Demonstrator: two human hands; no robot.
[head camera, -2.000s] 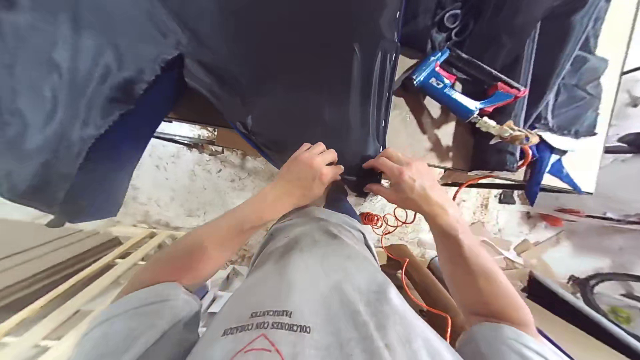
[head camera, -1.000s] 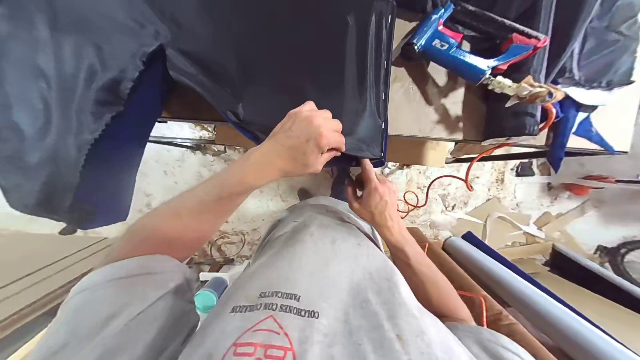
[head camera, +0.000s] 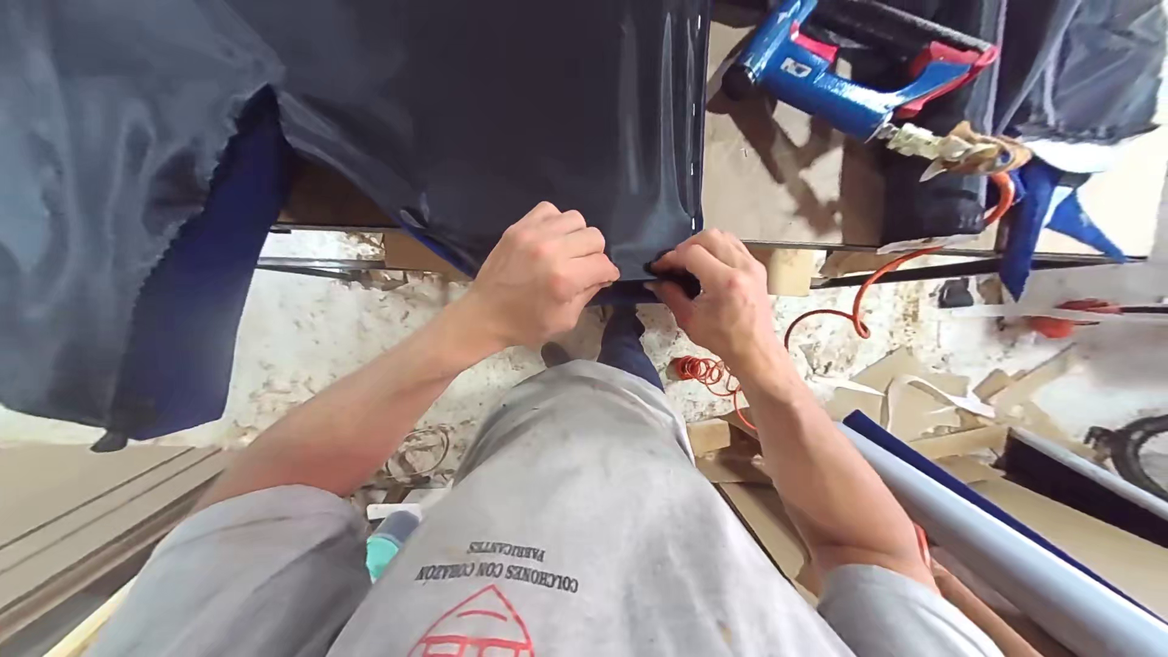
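A sheet of dark, shiny upholstery material (head camera: 511, 100) with a blue underside lies over the work surface and hangs past its front edge. My left hand (head camera: 547, 274) pinches the material's front edge between thumb and fingers. Just to the right, my right hand (head camera: 716, 283) grips the same edge near its corner, with a dark fold between thumb and fingers. A line of staples or stitches runs along the sheet's right side. A blue and red pneumatic staple gun (head camera: 839, 91) lies at the upper right, joined to an orange air hose (head camera: 858, 315).
Another piece of dark material (head camera: 1095, 82) lies at the upper right beside blue scraps (head camera: 1031, 219). Below right are a grey roll (head camera: 1004, 547) and cardboard offcuts (head camera: 922, 392). Stacked boards (head camera: 82, 511) stand at the lower left. The coiled hose hangs near my right forearm.
My left hand has moved from over the right hand's side to the left along the edge, and the hands are now farther apart. The view has shifted somewhat.
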